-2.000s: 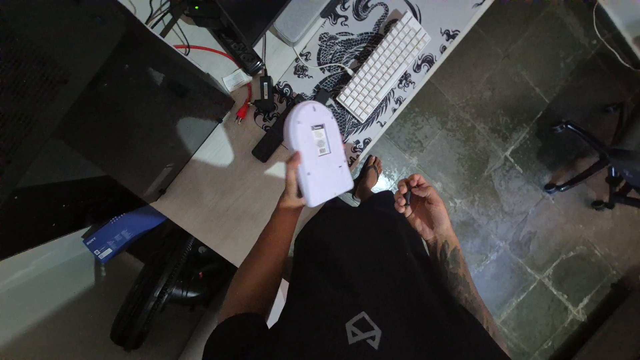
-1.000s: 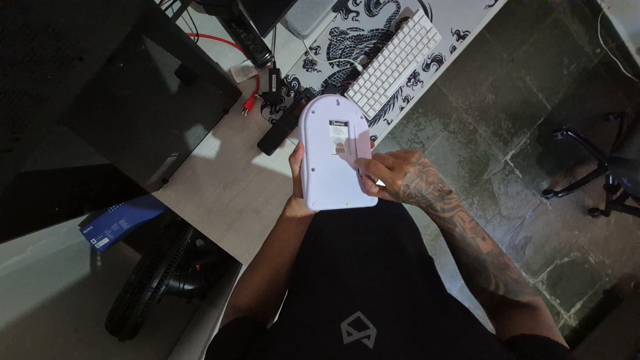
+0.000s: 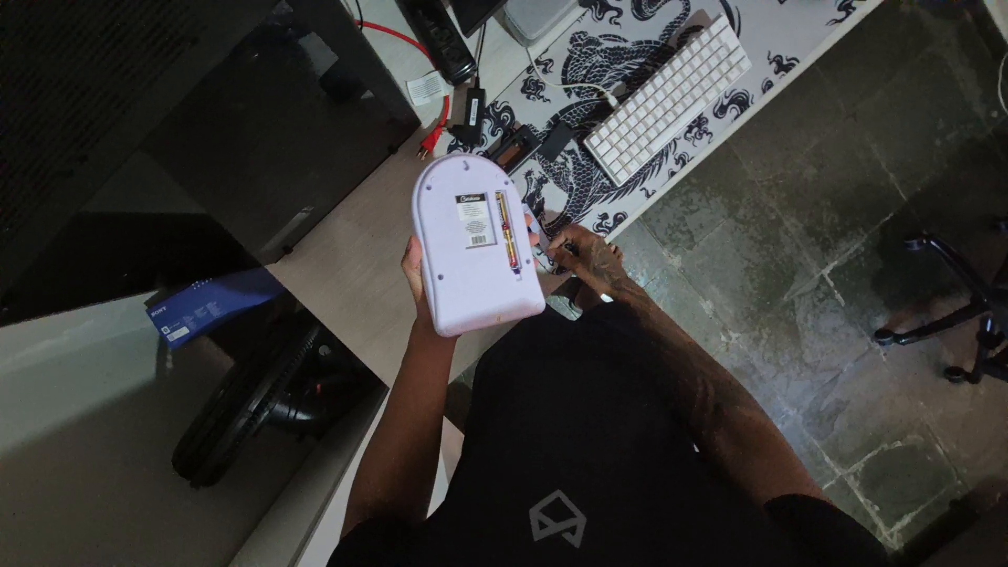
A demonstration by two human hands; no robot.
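Observation:
A pale lilac plastic device with an arched top (image 3: 476, 291) shows its back, which bears a label, screw holes and a hanging slot. My left hand (image 3: 415, 264) grips it around the sides, with the thumb at the left edge and fingertips at the right. The narrow battery compartment at the right of its back is uncovered, and batteries (image 3: 508, 236) lie end to end inside. Just right of the device, my right hand (image 3: 587, 256) pinches a small lilac battery cover (image 3: 539, 228), partly hidden by the fingers.
A white keyboard (image 3: 669, 98) lies on a dragon-patterned desk mat (image 3: 622, 47). Near the device are a red plug (image 3: 431, 142) and black adapters (image 3: 474, 110). A dark computer case (image 3: 291, 118) stands left; an office chair's base (image 3: 976, 315) is right.
My right hand has moved from the device's back to its right side. The battery compartment is now uncovered, with the batteries in sight.

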